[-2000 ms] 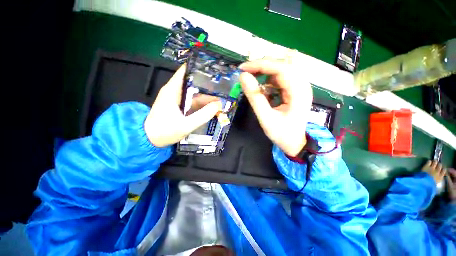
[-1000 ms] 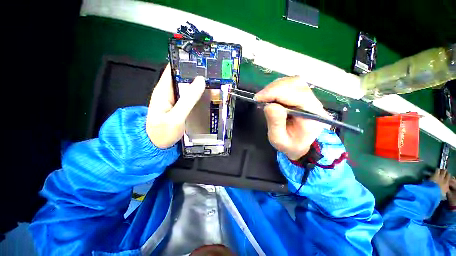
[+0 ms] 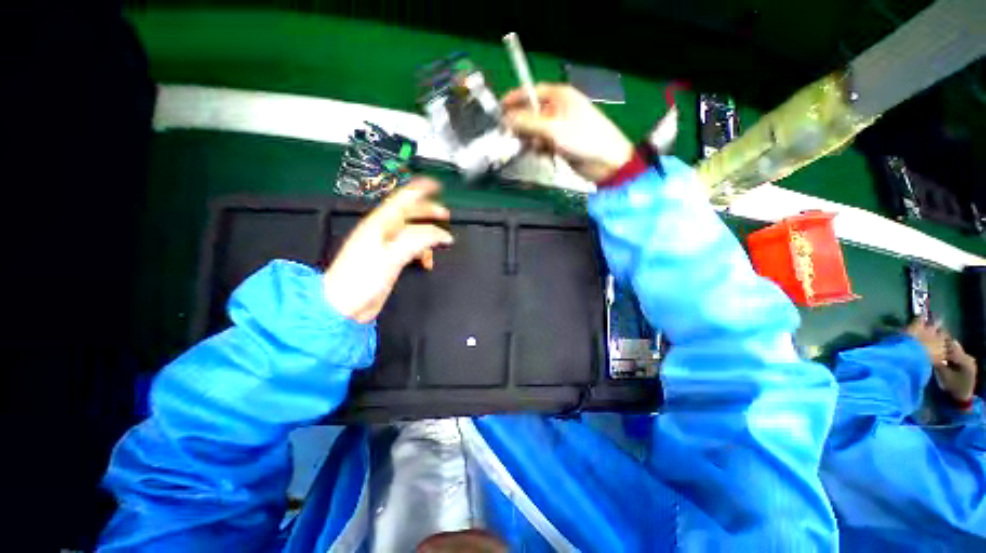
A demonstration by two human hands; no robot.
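A phone housing (image 3: 467, 117), blurred, is held in my right hand (image 3: 568, 124) above the white strip. A thin light rod (image 3: 519, 63), perhaps tweezers, sticks up from the same hand. My left hand (image 3: 384, 246) is empty with fingers apart, over the back edge of the black component tray (image 3: 467, 402). A pile of mainboards (image 3: 371, 162) lies just beyond my left fingers, beside the white strip. Another phone housing (image 3: 633, 335) lies in the right end of the tray, partly covered by my right sleeve.
An open red bin (image 3: 802, 259) stands right of the tray. Phone units (image 3: 717, 124) lie beyond the white strip (image 3: 260, 112), with a grey slab (image 3: 595, 83) at the back. A yellowish wrapped bar (image 3: 781, 135) crosses at upper right. Another person's hands (image 3: 947, 359) are at far right.
My left hand has let go of the phone. My right hand has carried the phone up and away, over the white strip, with the rod now upright. The mainboard pile is uncovered.
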